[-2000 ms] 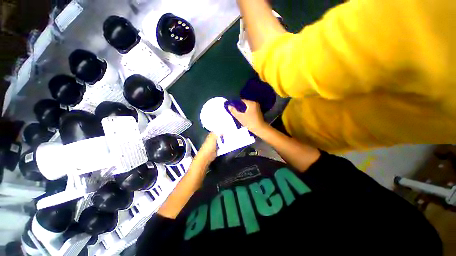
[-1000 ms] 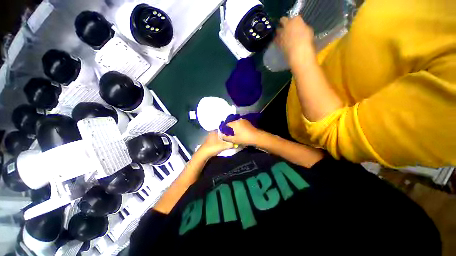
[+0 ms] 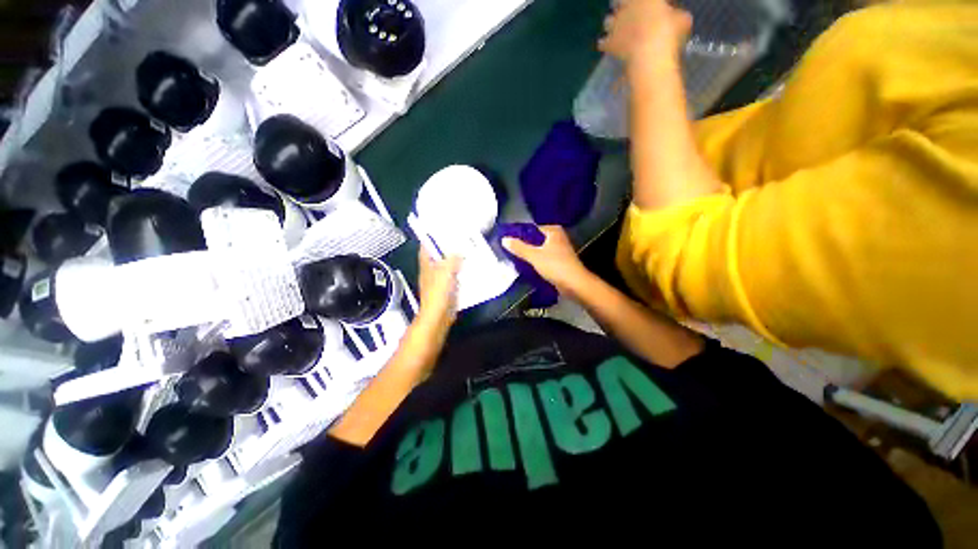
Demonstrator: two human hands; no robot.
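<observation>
A white camera housing (image 3: 457,201) is held over the green mat, close to my body, its rounded end away from me and a flat white part towards me. My left hand (image 3: 438,287) grips its left side near the flat part. My right hand (image 3: 549,257) holds a crumpled purple cleaning cloth (image 3: 521,233) at the housing's right side. The black ball of this camera cannot be made out. A second purple cloth (image 3: 560,174) lies on the mat beyond my right hand.
Rows of dome cameras (image 3: 300,159) with black balls crowd the left, some in a white tray (image 3: 370,341). A camera with white dots (image 3: 381,34) stands at the far side. A person in a yellow top (image 3: 794,214) is at right, an arm over clear packaging (image 3: 721,59) on the green mat (image 3: 483,107).
The housing has turned, and its flat part shows again between my hands. The dotted camera near the coworker has left the view. The coworker's hand is over the clear packaging.
</observation>
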